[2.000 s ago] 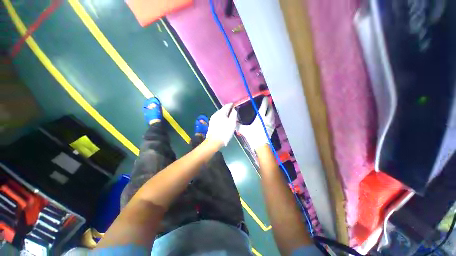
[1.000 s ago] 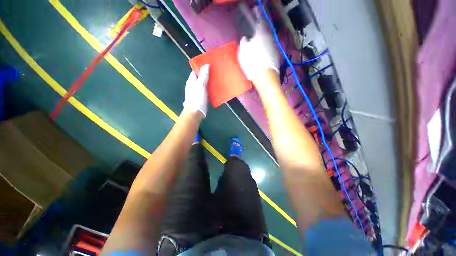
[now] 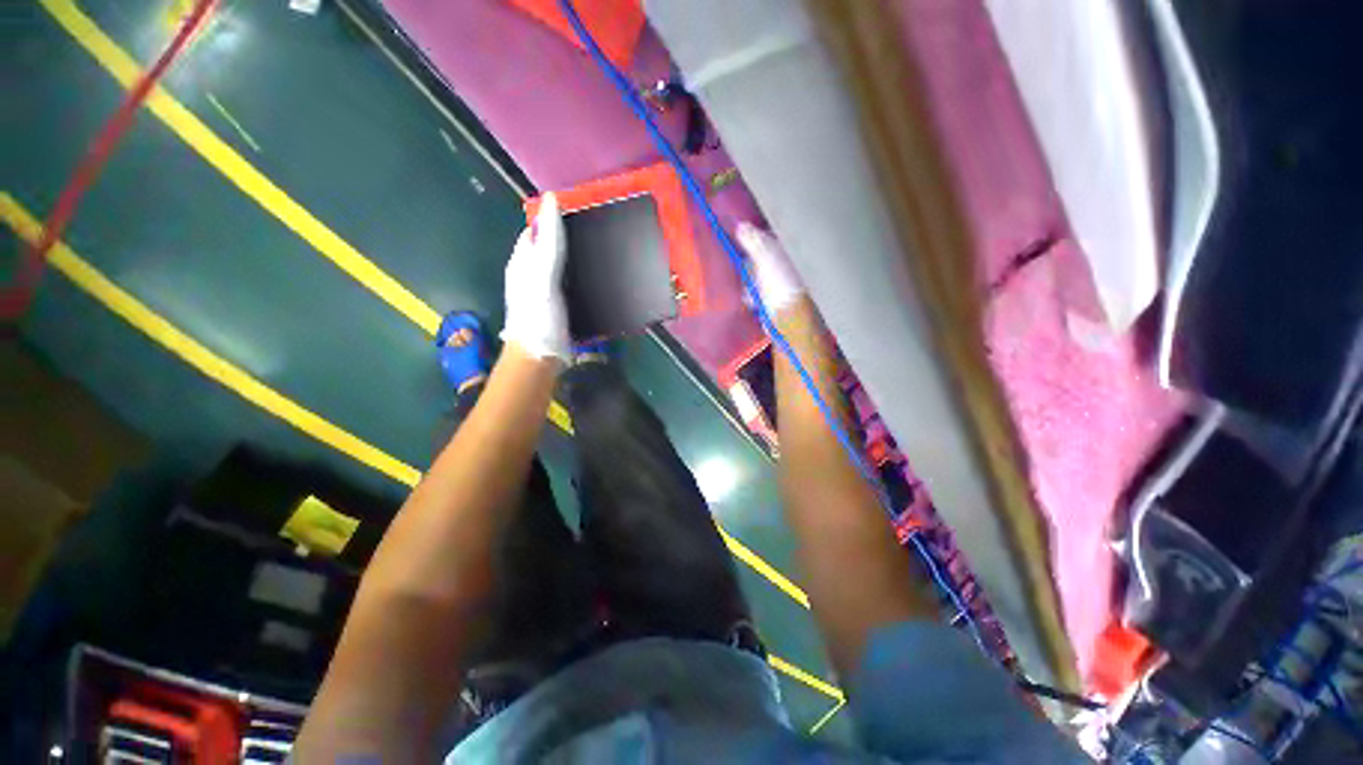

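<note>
A dark flat device (image 3: 620, 269) lies in an orange-red holder (image 3: 683, 239), whose rim shows along its top and right side. My gloved left hand (image 3: 537, 284) grips the left edge of the holder and device. My gloved right hand (image 3: 768, 269) is to the right of them, apart from the holder, by the blue cable (image 3: 658, 132) at the shelf edge. Its fingers are blurred, and whether it holds a lead cannot be told. Another device in a red holder (image 3: 752, 386) lies lower on the shelf, partly behind my right forearm.
Pink padding (image 3: 493, 75) covers the shelf. A grey-white panel (image 3: 792, 135) with a wooden edge runs along the right. Another red holder (image 3: 598, 27) is at the top. Dark bins (image 3: 224, 575) stand on the green floor at lower left.
The orange-red holder showed a plain red face one second ago; now a dark device shows in it. My right hand has left the holder and moved to the right, beside the blue cable.
</note>
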